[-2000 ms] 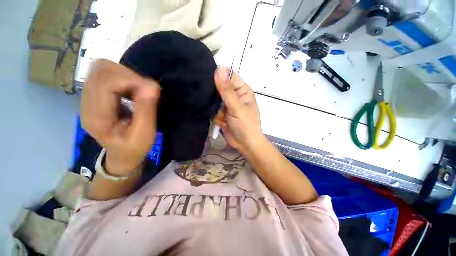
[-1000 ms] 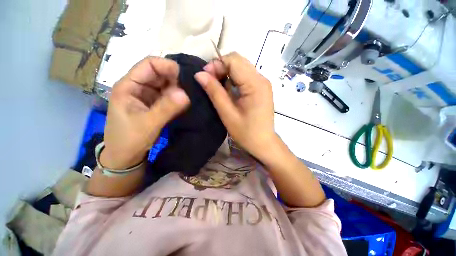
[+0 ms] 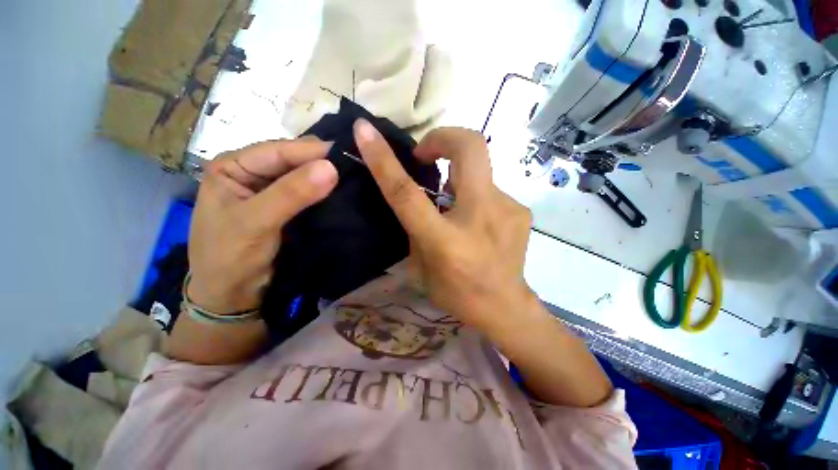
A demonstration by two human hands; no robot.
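A bunched black fabric panel is held over the lap, between my two hands. My left hand pinches the cloth's upper left part between thumb and forefinger. My right hand is over the right side of the cloth, its forefinger stretched along the upper part. A thin metallic hand tool shows beside that forefinger and passes under it; its other end shows near the curled fingers. Fine dark threads stick up from the cloth's top corner. The fingertips under the right hand are partly hidden.
Beige fabric lies behind the black cloth on the white table. Worn cardboard is at the table's left end. The sewing machine, a black slotted bar and green-and-yellow scissors are at the right. Blue crates sit below the table edge.
My right forefinger has stretched out over the cloth, and the tool that pointed up from that hand now lies low across the cloth. My left fingertips have closed at the cloth's edge.
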